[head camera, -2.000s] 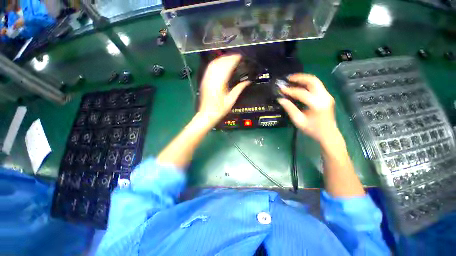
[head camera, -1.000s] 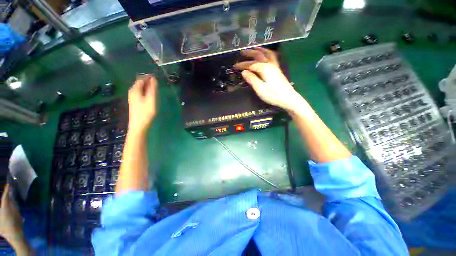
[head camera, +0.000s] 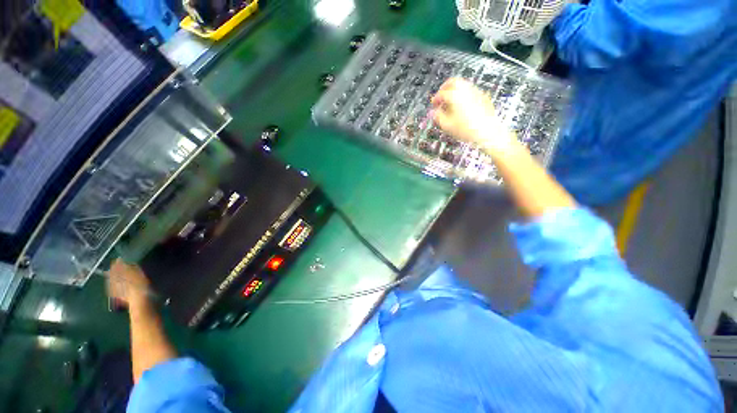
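Observation:
My right hand (head camera: 465, 109) is over the clear tray (head camera: 388, 97), fingertips down among its rows of small shiny parts; whether it holds a part cannot be told. My left hand (head camera: 127, 284) is beside the left end of the black fixture machine (head camera: 259, 189), below the clear guard; it is blurred and its fingertips are unclear. The fixture nest (head camera: 212, 216) on top of the machine has no hand on it. Red digits are lit on the machine's front edge.
A loose black module (head camera: 270, 135) stands behind the machine. The clear guard (head camera: 121, 193) overhangs it. A white fan (head camera: 509, 18) and a person in blue (head camera: 646, 89) are beyond the tray. A black cable (head camera: 360, 231) runs from the machine. A yellow-edged container (head camera: 220, 20) is at the top.
The view has turned to the right. My right hand has left the fixture nest and moved to the clear tray. My left hand is now beside the machine's left end.

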